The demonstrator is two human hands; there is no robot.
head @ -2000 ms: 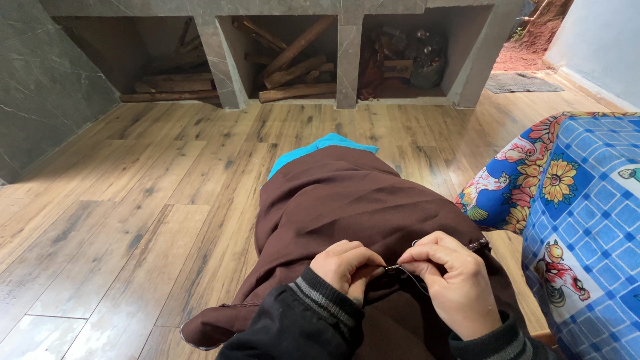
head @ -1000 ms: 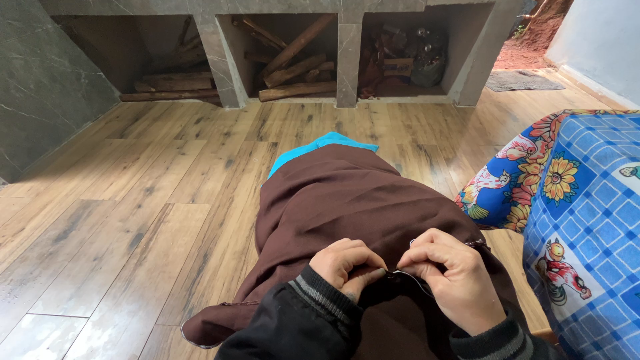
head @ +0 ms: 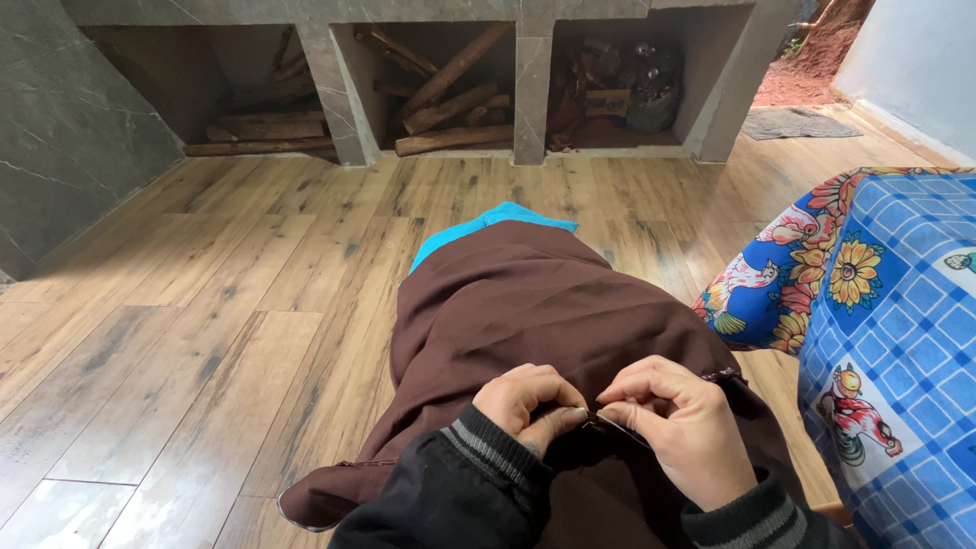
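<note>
Dark brown cloth (head: 526, 305) lies over my lap, with bright blue fabric (head: 488, 221) showing at its far end. My left hand (head: 530, 404) pinches the brown cloth's edge between thumb and forefinger. Close beside it, my right hand (head: 679, 423) has thumb and fingertips pinched at the same edge, on what looks like a thin needle or thread; the picture does not settle which. A thin pale strand (head: 625, 429) runs from these fingertips under the right hand. A seam with loose stitching (head: 720, 375) shows on the cloth to the right.
At the right stands a table with a blue checked, flower-and-rooster tablecloth (head: 900, 328). Ahead, a grey stone counter (head: 531, 99) has recesses holding firewood logs (head: 457, 107) and a filled plastic bag (head: 654, 99). A grey mat (head: 801, 123) lies by the doorway on the wood-plank floor (head: 267, 305).
</note>
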